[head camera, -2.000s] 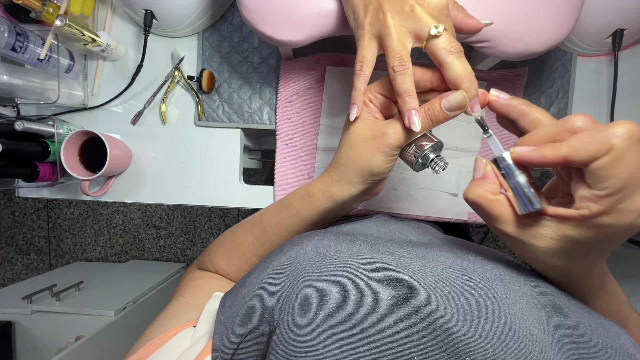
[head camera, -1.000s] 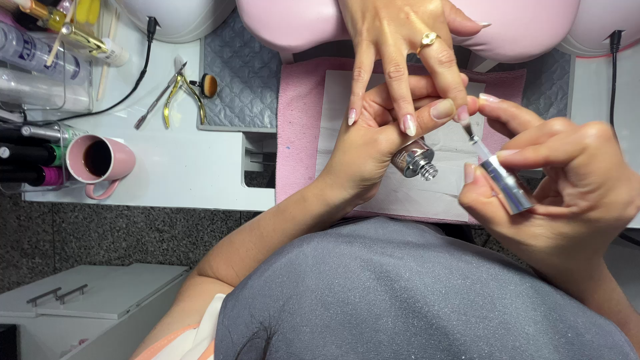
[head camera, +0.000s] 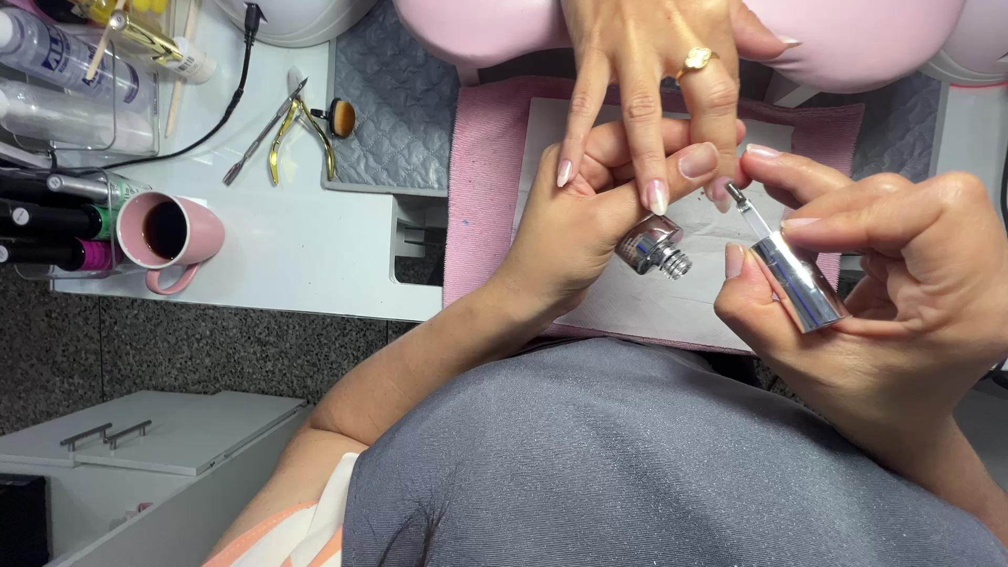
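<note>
My left hand (head camera: 583, 209) holds an uncapped nail polish bottle (head camera: 652, 246), tilted with its threaded neck toward the lower right. The same hand supports the fingers of another person's hand (head camera: 661, 87), which wears a gold ring (head camera: 697, 61). Between the thumb and fingers of my right hand (head camera: 882, 252) is the silver cap (head camera: 802, 285) of the polish, its brush (head camera: 744, 201) pointing up and left. The brush tip is at or very near the nail of the person's index finger. Beneath the hands are a white paper sheet (head camera: 630, 315) and a pink towel (head camera: 482, 197).
A pink mug (head camera: 206, 232) of dark liquid stands on the white table (head camera: 315, 268) at the left. Behind it lie cuticle nippers (head camera: 276, 153), a metal cuticle pusher (head camera: 256, 142) and a round brush (head camera: 341, 118). Bottles (head camera: 71, 118) crowd the left edge, near a black cable (head camera: 228, 114).
The brush and my right hand have shifted slightly around the person's fingertip. My left hand still holds the bottle, which has turned a little.
</note>
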